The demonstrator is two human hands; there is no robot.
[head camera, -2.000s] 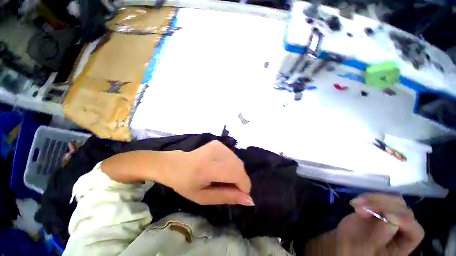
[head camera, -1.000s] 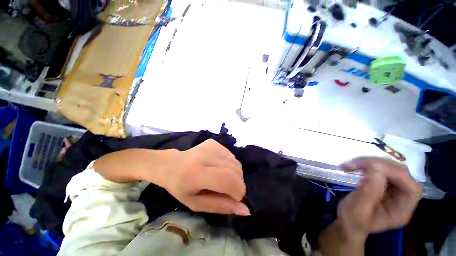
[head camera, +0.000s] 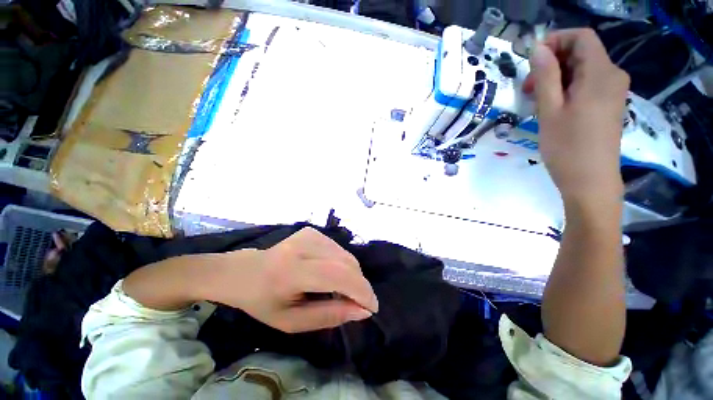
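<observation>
The dark garment (head camera: 414, 293) lies bunched over the lap and against the table's front edge. My left hand (head camera: 309, 281) rests over it, fingers curled, with thumb and fingertips close together. I cannot tell whether cloth or thread is pinched there. My right hand (head camera: 575, 94) is raised in front of the white and blue sewing machine (head camera: 453, 74), its fingers bent and thumb up. A small pale spot shows at its fingertips; I cannot tell whether it is held. The presser foot area (head camera: 428, 147) is left of my right forearm.
The white table (head camera: 305, 117) spreads ahead, with a taped brown cardboard sheet (head camera: 160, 98) on its left. A pale plastic basket (head camera: 27, 242) is at the lower left. My right forearm crosses the table's right end and front edge, hiding what lies behind it.
My right hand has risen from the table's front right edge to the machine head. My left hand has stayed over the garment. The green block and the snips are now out of sight.
</observation>
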